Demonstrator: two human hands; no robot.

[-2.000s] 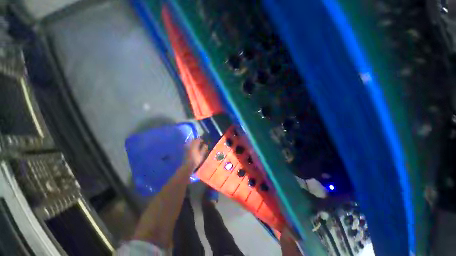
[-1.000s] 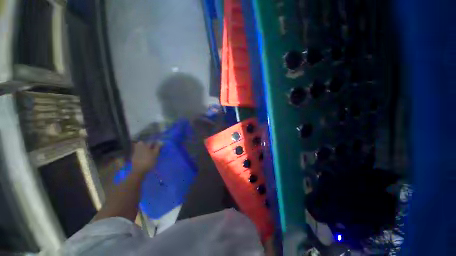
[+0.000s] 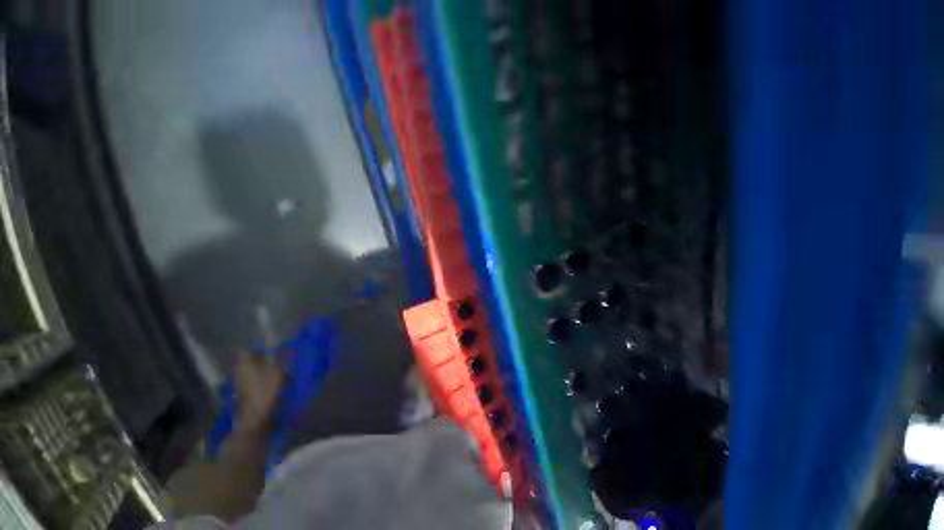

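My left hand (image 3: 259,381) is low at the left, blurred, closed around part of a blue plastic object (image 3: 311,357), which shows on both sides of it. The object looks tilted; its full shape is hidden and blurred. An orange-red compartment tray (image 3: 439,353) lies along the shelf's front edge, with several dark round units (image 3: 468,339) in one row; its left pockets hold nothing. My right hand is not in view.
A second red tray (image 3: 417,135) lies further along the edge. The green-matted shelf (image 3: 518,342) holds dark round units and a black tangle with a blue light (image 3: 651,523). A thick blue rack edge (image 3: 807,259) stands at right. Brownish racking (image 3: 67,424) is at left.
My left hand and the blue object have moved left, and the object has tilted. The view has turned. My right hand, partly visible at the tray's lower end two seconds ago, is out of view.
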